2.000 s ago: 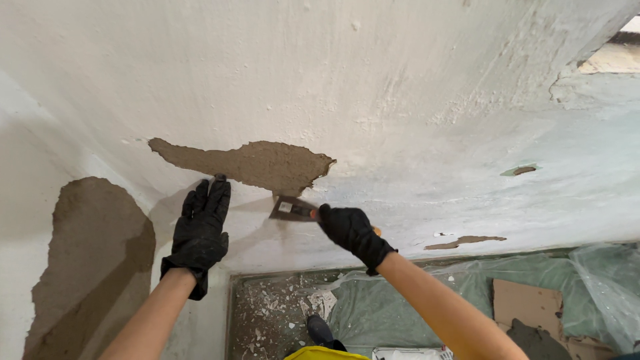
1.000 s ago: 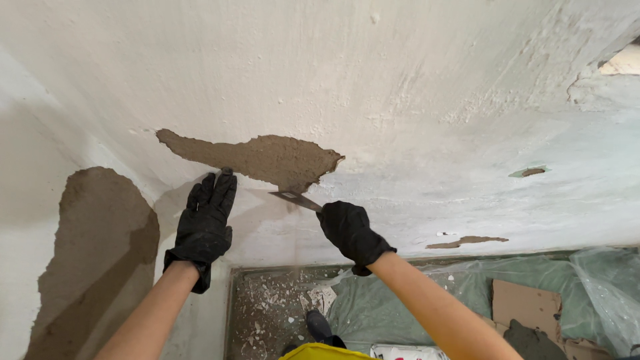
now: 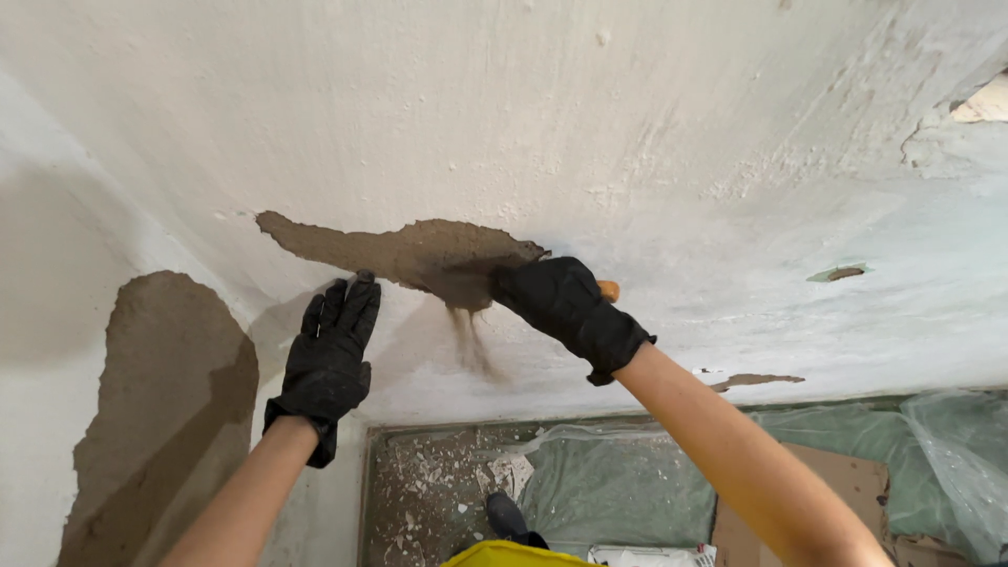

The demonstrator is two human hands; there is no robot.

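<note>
My right hand (image 3: 571, 311), in a black glove, grips a scraper or putty knife; the end of its orange-brown handle (image 3: 608, 291) shows past the glove. The blurred metal blade (image 3: 465, 282) lies over the lower edge of a long patch of bare brown plaster (image 3: 378, 250) in the white-painted wall. Loose dust or crumbs (image 3: 472, 342) fall below it. My left hand (image 3: 327, 366), also gloved in black, is flat against the wall just under the patch, holding nothing, its fingers pointing up.
Another large bare patch (image 3: 169, 378) is on the adjoining wall at left. Smaller damaged spots (image 3: 846, 273) lie to the right. Below, paint chips (image 3: 425, 480) litter the floor beside a shoe (image 3: 505, 516), clear plastic sheeting (image 3: 622, 488), cardboard (image 3: 843, 480) and a white printed bag (image 3: 654, 555).
The scraper blade has moved from below the patch's lower edge up onto it, and dust now falls there. My left hand stays on the wall in about the same place.
</note>
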